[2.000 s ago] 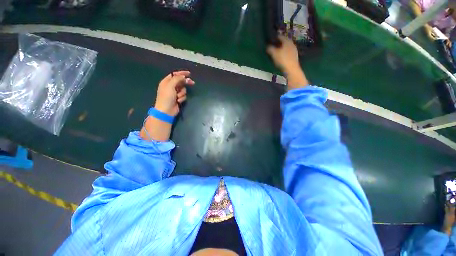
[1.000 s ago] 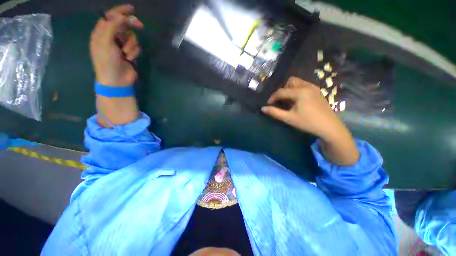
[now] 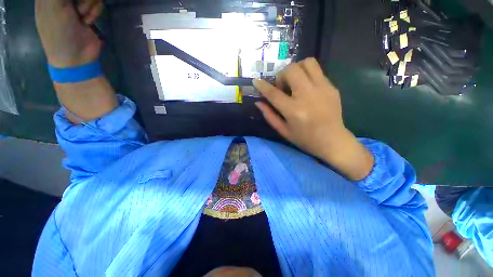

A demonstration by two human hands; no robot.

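Observation:
An open tablet unit (image 3: 184,89) lies in a black tray (image 3: 216,120) in front of me, its silver-white battery glaring. A dark flex cable (image 3: 200,66) crosses the battery from upper left to the board side. My right hand (image 3: 305,103) has its fingertips at the cable's right end, beside the main board (image 3: 284,32); whether they grip it is unclear. A yellow strip (image 3: 239,81) runs beside the battery. My left hand (image 3: 70,32), with a blue wrist strap (image 3: 75,72), is at the upper left, cut off by the top edge, fingers curled; its fingertips are unclear.
A pile of flex cables (image 3: 443,62) with cream tabs lies right of the tray on the green bench mat (image 3: 367,113). A clear plastic bag (image 3: 6,86) shows at the left edge. Another person's blue sleeve (image 3: 475,219) is at the lower right.
The unit in its tray has come from the conveyor onto the bench and now lies straight in front of me. My right hand has moved onto the cable's end. My left hand has moved up and left in view.

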